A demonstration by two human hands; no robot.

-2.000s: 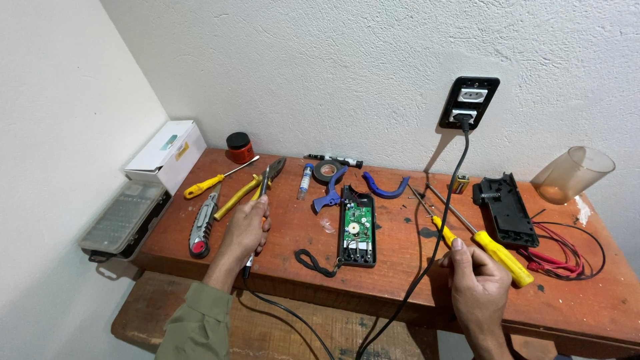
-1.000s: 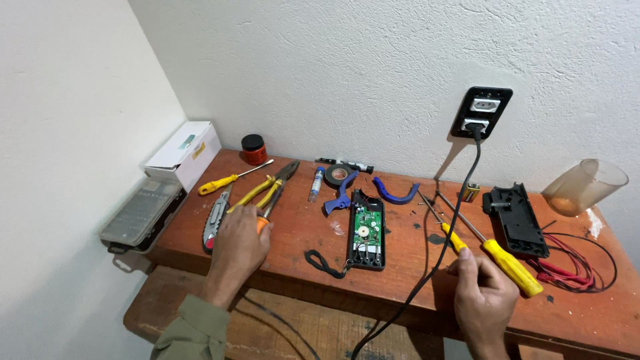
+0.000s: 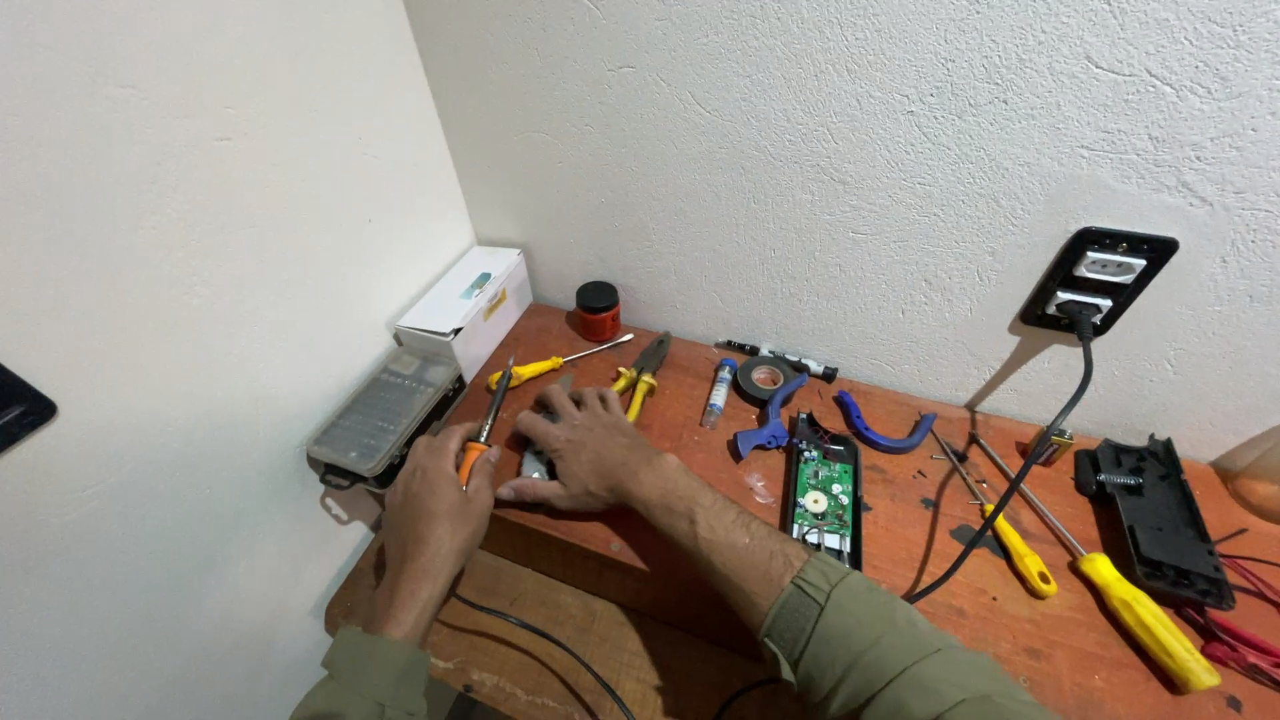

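My left hand (image 3: 435,510) holds a soldering iron (image 3: 476,452) by its orange handle, its tip pointing up and away. Beside it on the right, my right hand (image 3: 585,450) lies over a grey utility knife (image 3: 535,462), which it mostly covers; whether the fingers grip it I cannot tell. Just beyond are yellow-handled combination pliers (image 3: 645,375) and a small yellow screwdriver (image 3: 530,371). To the right of my right hand, an opened black device housing with a green circuit board (image 3: 822,490) lies on the red-brown wooden table.
At the left stand a white box (image 3: 465,300) and a clear-lidded organizer case (image 3: 385,410). A red jar (image 3: 598,312), black tape (image 3: 765,378) and blue plastic parts (image 3: 885,425) sit toward the wall. Two screwdrivers (image 3: 1145,620), a power cord (image 3: 1050,430) and a black cover (image 3: 1150,520) are at right.
My right hand has moved from beside the yellow screwdrivers at the right across to the utility knife. My left hand, with the soldering iron, is now left of the knife. The view has shifted left.
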